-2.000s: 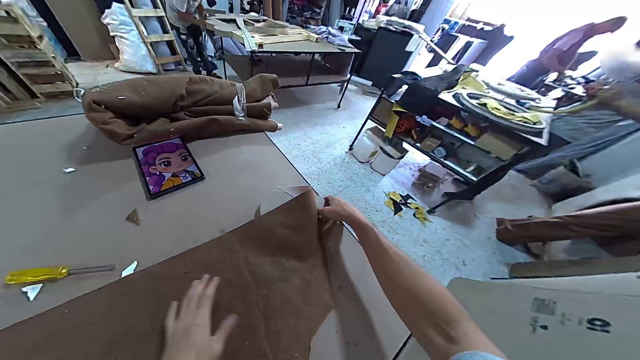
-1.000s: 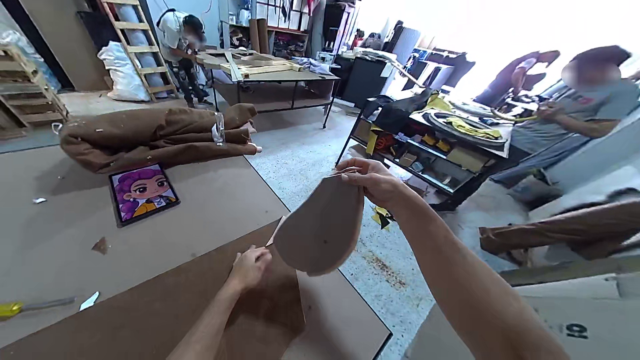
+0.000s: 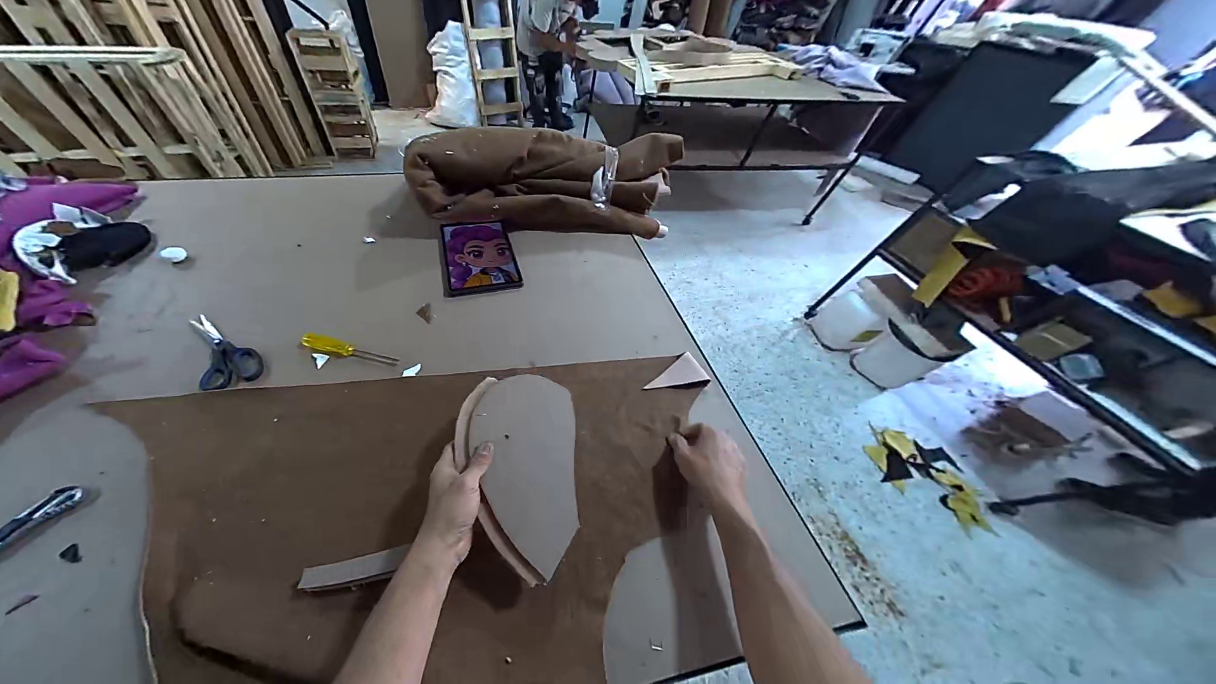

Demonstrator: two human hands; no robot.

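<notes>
A sheet of brown fabric [image 3: 313, 475] lies over the near part of the table, its far right corner folded over to a pale underside [image 3: 678, 371]. My left hand [image 3: 456, 499] grips a stack of pale, rounded teardrop-shaped pieces [image 3: 532, 456] by its left edge, thumb on top, above the fabric. The fingertips of my right hand [image 3: 708, 461] pinch the fabric near its right edge. A narrow pale strip [image 3: 351, 568] rests on the fabric, partly behind my left forearm.
Scissors [image 3: 225, 356], a yellow-handled screwdriver [image 3: 347, 349] and a tablet [image 3: 481, 258] lie beyond the fabric. Behind them is a rolled brown fabric bundle [image 3: 532, 180]. A metal-handled tool [image 3: 40, 516] lies at left. The table edge [image 3: 760, 456] drops off at right; a person [image 3: 546, 57] stands far back.
The teardrop piece, held up in my right hand a second ago, is now in a stack in my left hand. My right hand has come down to the fabric. The view has swung left.
</notes>
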